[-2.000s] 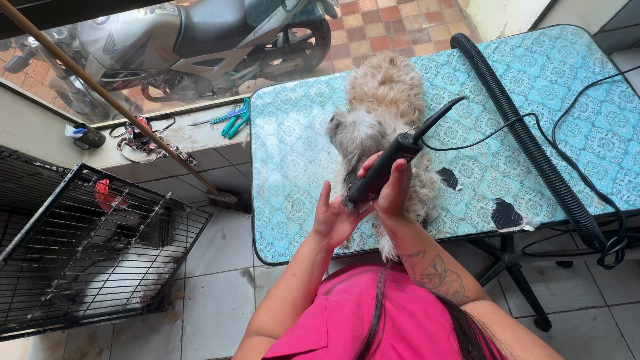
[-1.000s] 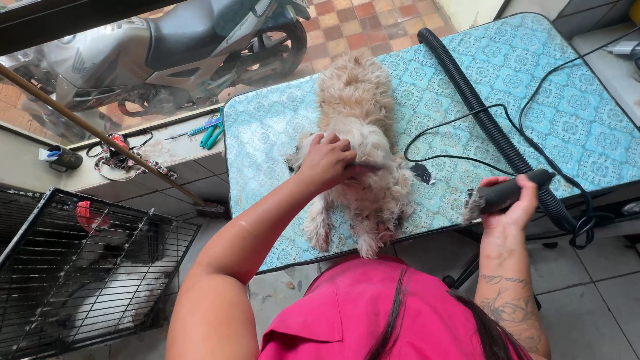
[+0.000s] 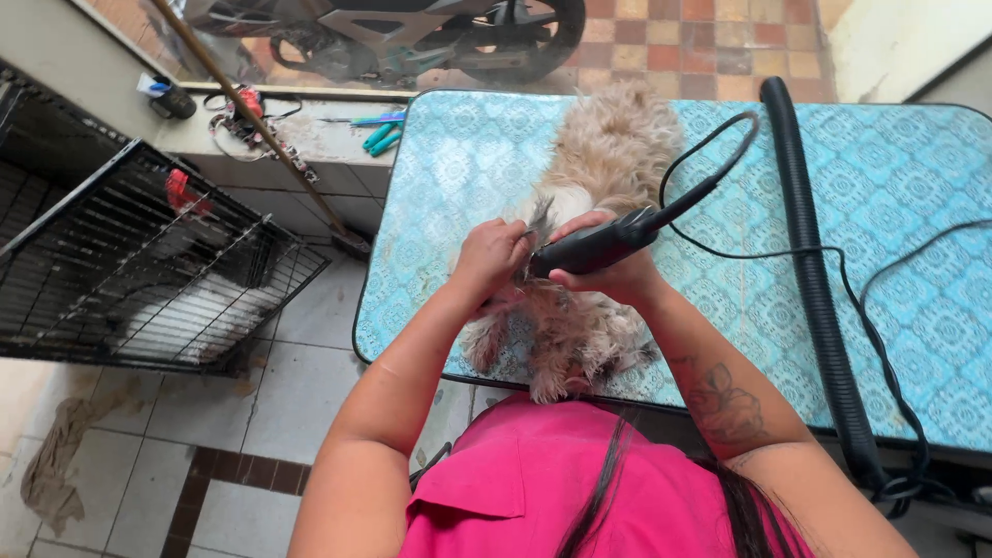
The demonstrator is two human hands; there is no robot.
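A shaggy cream dog [image 3: 620, 147] lies on a grooming table with a blue patterned cover [image 3: 457, 186], its front paws near the close edge. In my right hand [image 3: 620, 271] is a black corded hair clipper [image 3: 593, 246], its blade end at the dog's head. My left hand [image 3: 494, 254] pinches a tuft of grey fur [image 3: 540, 217] beside the blade. Both hands hide most of the dog's head.
A black ribbed hose [image 3: 806, 271] and the clipper cord [image 3: 728, 252] cross the table's right side. On the left ledge lie teal-handled scissors [image 3: 381, 139] and a harness [image 3: 248, 120]. A wire cage [image 3: 155, 263] with a white animal stands at left; a wooden broomstick [image 3: 225, 81] leans nearby.
My right hand has brought the clipper from the table's right side back to the dog's head. My left hand, which lay on top of the head, now grips fur beside the clipper.
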